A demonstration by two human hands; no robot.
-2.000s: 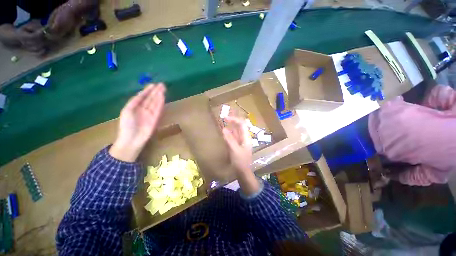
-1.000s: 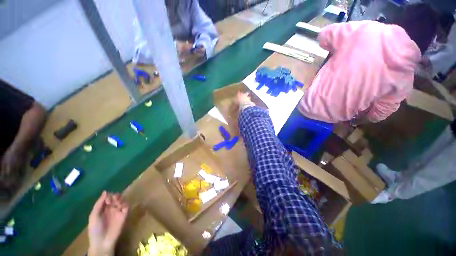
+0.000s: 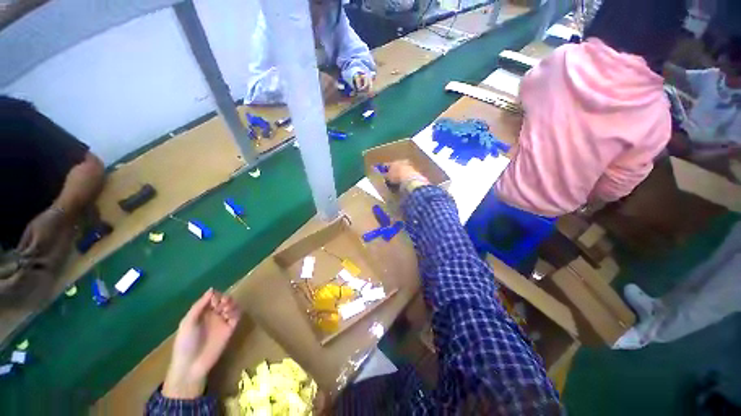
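Observation:
My right hand [image 3: 404, 173] is inside the small cardboard box [image 3: 435, 166], fingers at a blue battery pack [image 3: 382, 168]. Whether they grip it is unclear. My left hand [image 3: 203, 335] is palm up, fingers loosely curled and empty, between the conveyor and the yellow slips. Pale yellow paper slips [image 3: 276, 392] are heaped at the bottom edge, their tray partly cut off. A cardboard tray [image 3: 302, 262] holds amber wired parts [image 3: 329, 301] and white pieces [image 3: 352, 309]. Several loose blue packs [image 3: 383, 231] lie between this tray and the box.
A green conveyor [image 3: 268, 199] carries blue packs and pale slips beyond the trays. A metal post [image 3: 305, 122] stands by the tray. A pile of blue packs [image 3: 467, 140] lies past the box, near a person in pink [image 3: 589, 122]. A blue stool [image 3: 508, 227] and cartons are right.
The view has swung right since the first frame. My right hand has moved from the middle tray into the small box, and its wrist has bent there. My left hand stays raised, its fingers more curled.

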